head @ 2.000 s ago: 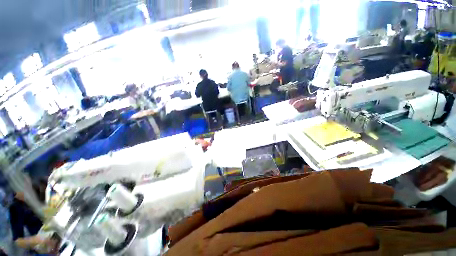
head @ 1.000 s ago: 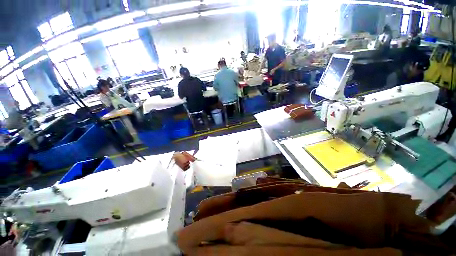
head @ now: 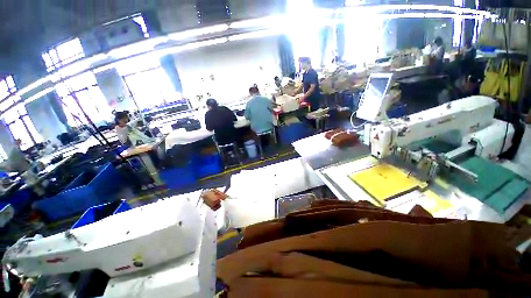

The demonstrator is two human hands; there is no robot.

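Note:
Large brown garment panels lie in a floppy, folded heap across the bottom centre and right. Neither of my hands can be made out; whether they are under the panels or out of the picture does not show. Behind the panels stands a white pattern sewing machine with a yellow template on its bed. A reddish-brown strip bundle lies at the table's back left, beside the control screen.
A second white machine fills the lower left, with a small brown bundle behind it. White sheets lie between the machines. Blue bins stand on the floor at left. Several people work at far tables.
The view has swung and steadied. The brown panels reach farther right and cover more of the near table edge. A standing person at the far table has shifted posture.

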